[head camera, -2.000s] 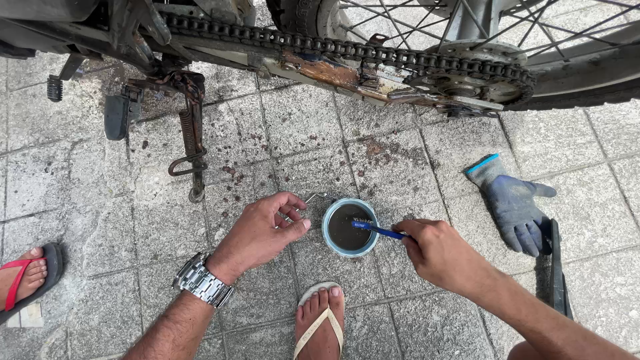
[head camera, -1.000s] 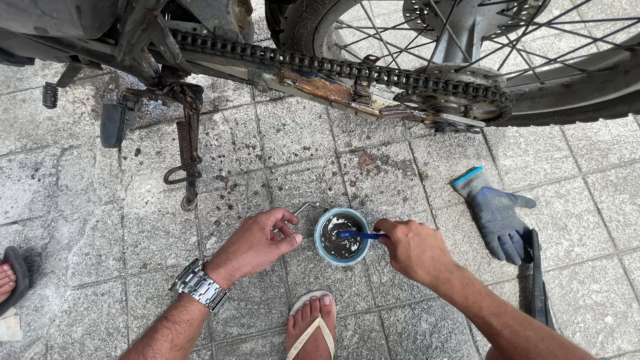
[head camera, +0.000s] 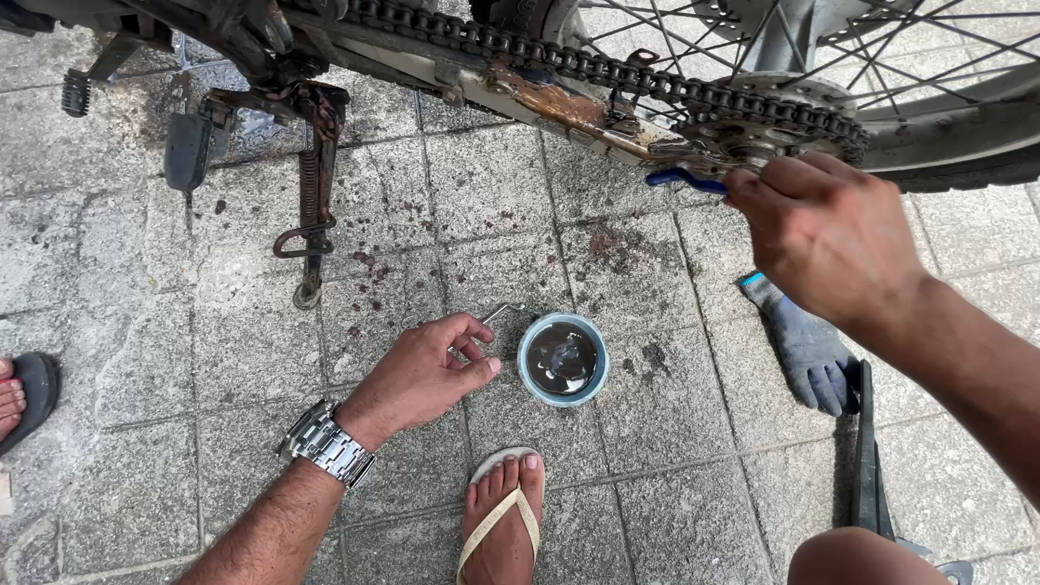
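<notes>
My right hand [head camera: 821, 236] grips a blue-handled tool [head camera: 686, 179], likely a brush, at the motorcycle's rear sprocket [head camera: 743, 138]; its working end is hidden by the fingers and metal parts. Above it runs the drive chain [head camera: 528, 53]. My left hand [head camera: 426, 370], with a metal watch on the wrist, hovers over the paving with curled fingers. A thin bent metal tool [head camera: 504, 309] shows beyond those fingers; whether they hold it I cannot tell. Just right of that hand stands a round light-blue container [head camera: 526, 370] of dark liquid.
The kickstand [head camera: 313, 195] and foot peg [head camera: 187, 152] reach down at left. Below my right forearm lies a blue-grey work glove [head camera: 804, 345] beside a black bar-like object [head camera: 865, 455]. My sandalled foot [head camera: 504, 520] is near the container. Another person's foot [head camera: 24, 398] is at the left edge.
My right hand has moved the blue tool from the container up to the sprocket area. The liquid's surface is swirled. My left hand has stayed beside the container.
</notes>
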